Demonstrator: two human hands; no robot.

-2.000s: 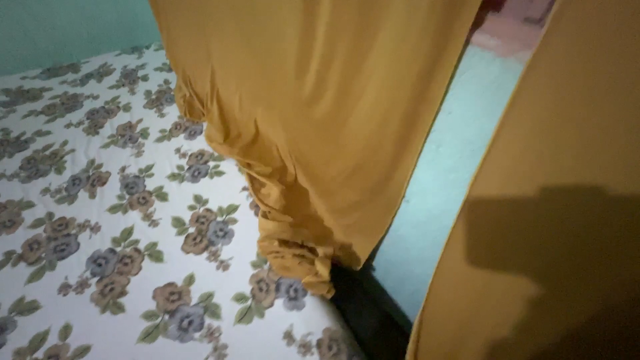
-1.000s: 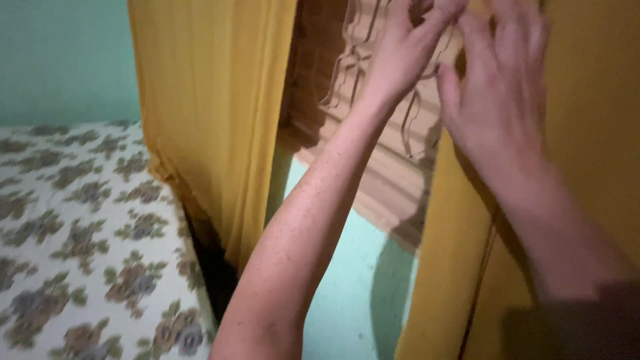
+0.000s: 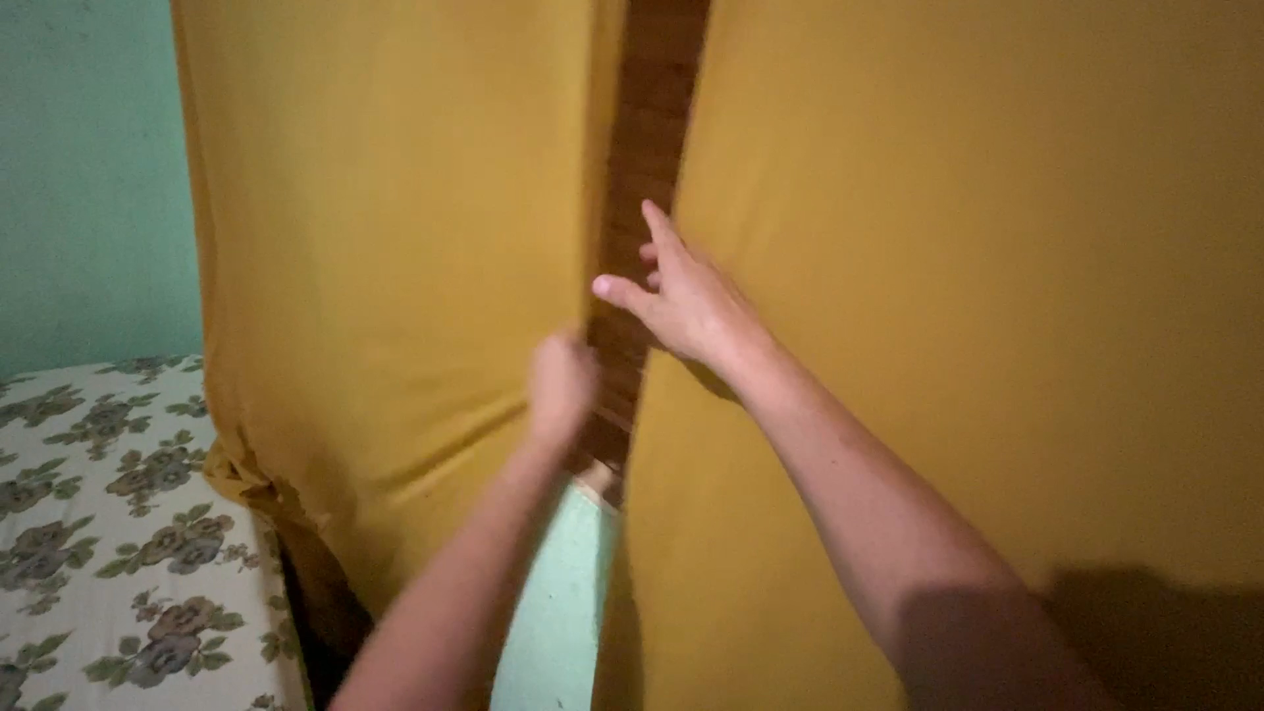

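Observation:
Two mustard-yellow curtains hang side by side with a narrow gap between them. My left hand [image 3: 563, 385] is closed on the inner edge of the left curtain [image 3: 395, 247], and creases run from it across the cloth. My right hand [image 3: 681, 291], thumb and fingers apart and holding nothing, is at the inner edge of the right curtain [image 3: 968, 296]. Through the gap shows a brown slatted surface [image 3: 642, 138], which looks like a wooden shutter.
A bed or mattress with a floral sheet [image 3: 128, 533] stands at the lower left, the left curtain's bunched hem against its edge. Behind are a mint-green wall [image 3: 89, 188] and, below the slatted surface, more green wall [image 3: 558, 592]. A dark shadow falls at the lower right.
Both hands have come down from the metal bars of the slatted window. My left hand has taken hold of the left curtain, and the gap between the curtains is narrower.

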